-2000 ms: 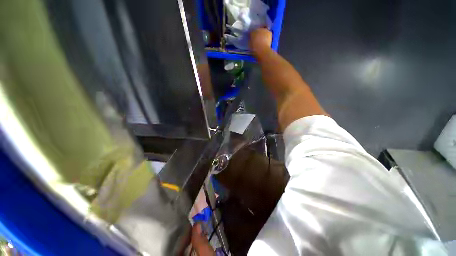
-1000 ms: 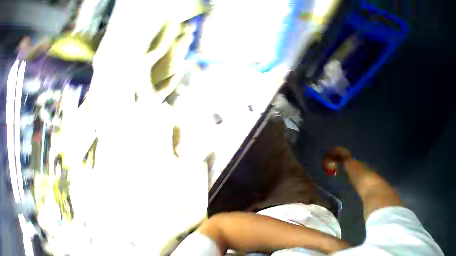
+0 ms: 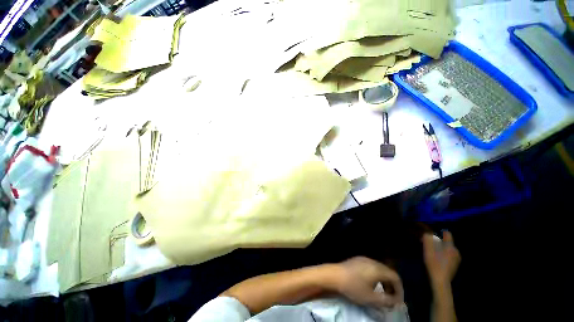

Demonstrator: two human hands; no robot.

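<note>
My left hand (image 3: 371,283) is low in the picture, over my lap, with its fingers curled. A small white spot shows at its fingers; I cannot tell what it is. My right hand (image 3: 442,253) is blurred, in the dark beside the table edge, with a small pale spot at its fingertips. Whether it holds anything is unclear. A large pale-yellow panel (image 3: 245,207) lies nearest on the table, its front edge hanging over. Neither hand touches it.
Masking tape rolls lie left (image 3: 142,229) and right (image 3: 379,94). Near the right one are a square-headed tool (image 3: 387,149), pink-handled snips (image 3: 433,149) and a blue tray of small parts (image 3: 497,94). Stacked panels (image 3: 371,53) lie behind. A blue bin (image 3: 478,204) is below the table.
The view has swung from the floor and blue bin to the table. My right hand left the bin and held a reddish object beside my lap; that object is not clearly visible now.
</note>
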